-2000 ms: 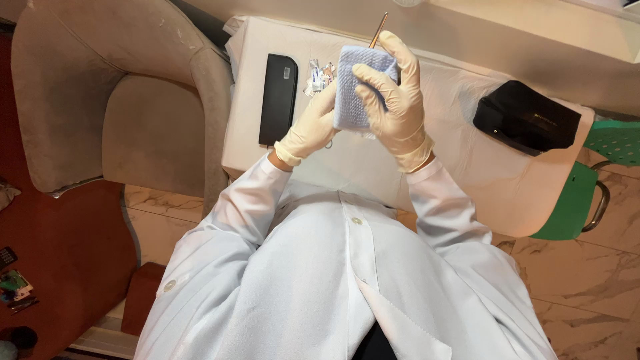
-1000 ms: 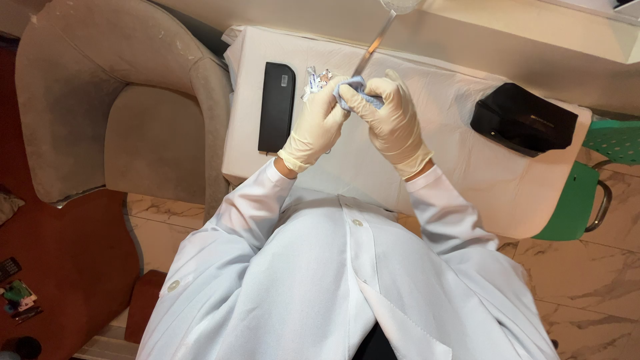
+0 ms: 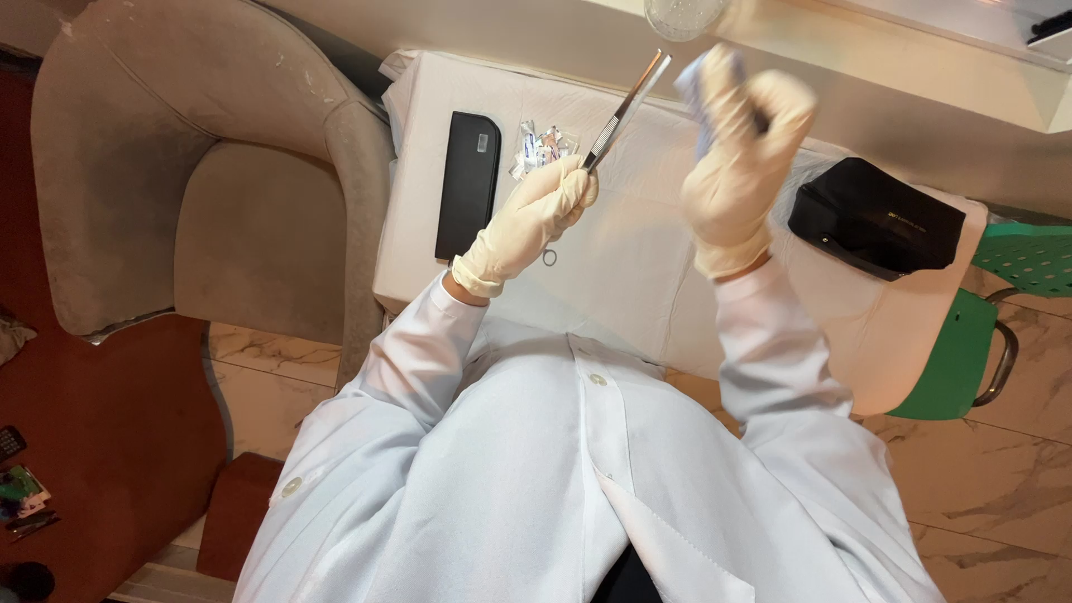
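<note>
My left hand (image 3: 536, 218), in a cream latex glove, grips a pair of metal tweezers (image 3: 615, 124) near one end, with the two tips pointing up and to the right. My gloved right hand (image 3: 741, 167) is raised to the right, blurred by motion, and holds a light blue cloth (image 3: 697, 96) bunched at its fingers. Just behind my left hand lie torn foil and paper wrappers (image 3: 540, 149). A flat black case (image 3: 469, 184) rests to the left of that hand, and a small metal ring-shaped piece (image 3: 549, 256) lies close to its wrist.
A white covered table (image 3: 624, 293) spans the middle. On its right side sits a black pouch (image 3: 879, 219). A clear round container (image 3: 682, 15) stands at the top edge. A beige armchair (image 3: 260, 226) is at the left, and a green chair (image 3: 942, 368) at the right.
The cloth was around the metal tool between both hands; now the hands are apart. My right hand has moved right and up with the cloth, while the tweezers stay in my left hand, uncovered.
</note>
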